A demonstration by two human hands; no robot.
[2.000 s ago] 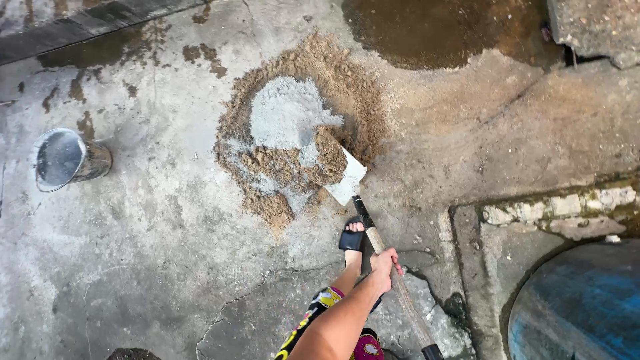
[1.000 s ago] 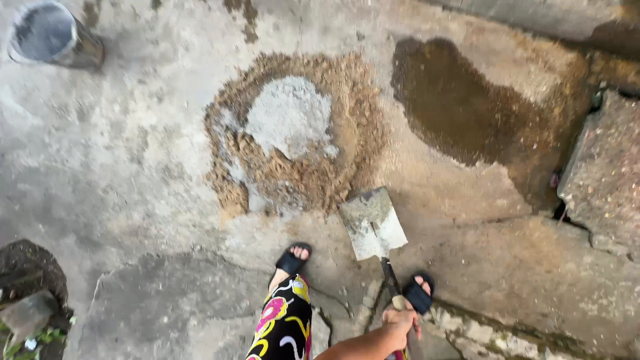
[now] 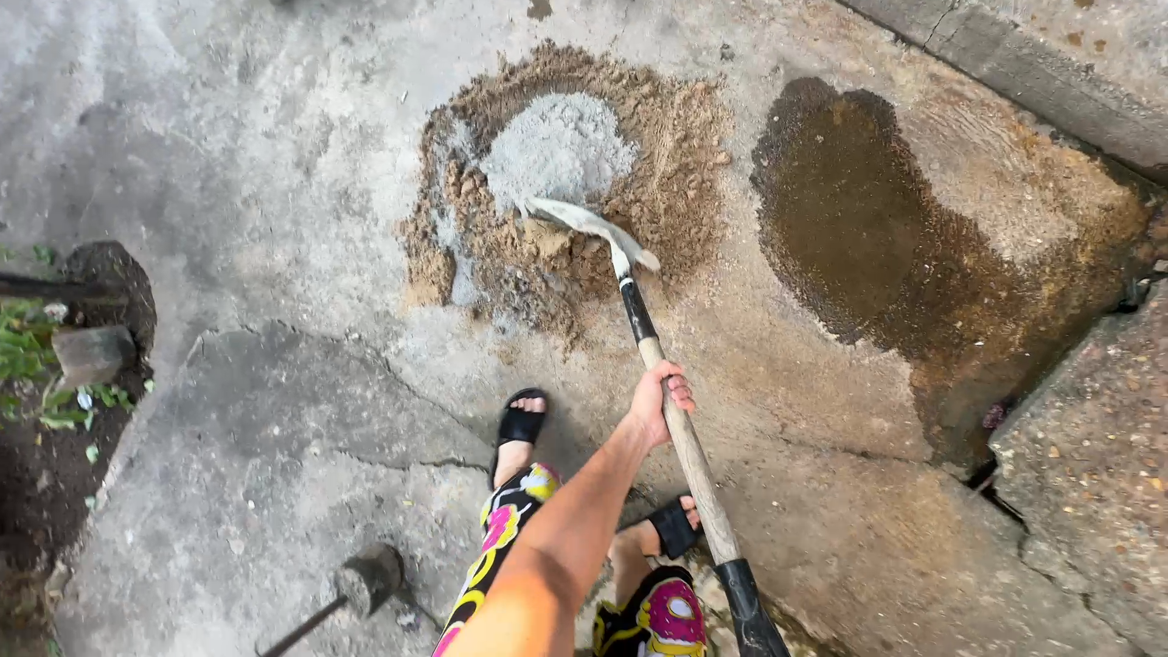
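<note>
My left hand (image 3: pixel 661 401) is closed around the wooden shaft of a shovel (image 3: pixel 698 474). The shovel's metal blade (image 3: pixel 584 222) is tilted on edge at the near side of a round heap of brown sand (image 3: pixel 675 173). Its tip touches or overlaps the mound of grey powder (image 3: pixel 561 146) lying on the sand. Lumps of sand and grey streaks lie around and under the blade. The shaft's black lower end leaves the picture at the bottom right, and my right hand is out of view.
A wet patch (image 3: pixel 849 210) spreads over the concrete right of the heap. Broken slabs (image 3: pixel 1095 456) and a gap lie at the right, a raised concrete edge (image 3: pixel 1031 73) at the top right. A hammer-like tool (image 3: pixel 370 579) lies lower left, near a planted soil bed (image 3: pixel 36 474).
The shovel blade, below the heap's lower right edge one second ago, is now over the sand against the grey powder. The view has shifted; the bucket seen earlier at the left is out of view.
</note>
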